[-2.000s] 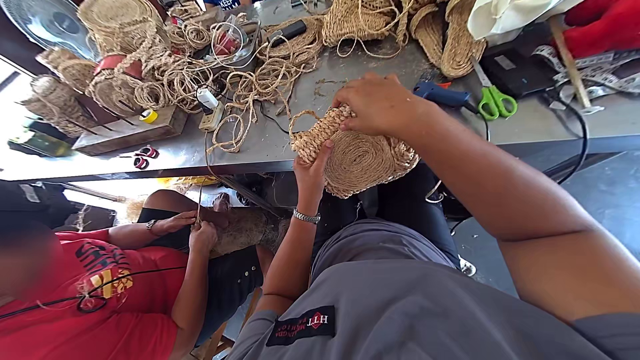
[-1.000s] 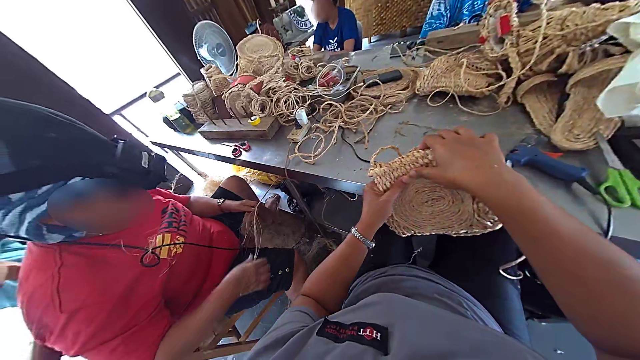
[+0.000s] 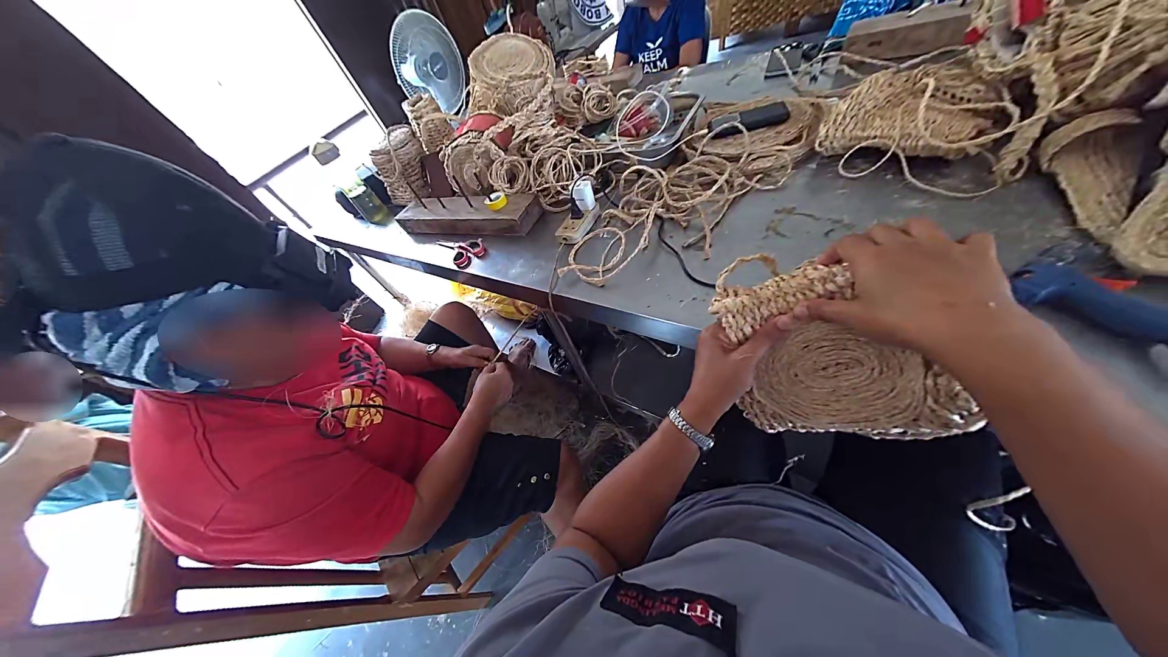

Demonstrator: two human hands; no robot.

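Note:
A flat piece woven from natural-fibre rope (image 3: 849, 374), with an oval coil at its middle, rests over my lap at the table's edge. Its upper end is a thick braided band (image 3: 776, 297) with a rope loop standing at the left corner. My left hand (image 3: 730, 356), with a metal watch at the wrist, grips the band from below. From above, my right hand (image 3: 922, 278) holds the band's right part, its fingers folded over it. Both thumbs meet near the band's lower edge. Part of the band is hidden behind my right hand.
Loose rope (image 3: 675, 201), an extension socket (image 3: 578, 224), a wooden block with spikes (image 3: 470, 215) and small scissors (image 3: 464, 250) lie on the metal table (image 3: 639, 297). Woven slippers and a blue glue gun (image 3: 1086, 297) are at right. A seated co-worker (image 3: 301, 447) handles fibre at left.
The view has swung left since the oldest frame. The co-worker's hand, lowered and apart one second ago, is back at the fibre strand. My hands keep their hold on the woven band.

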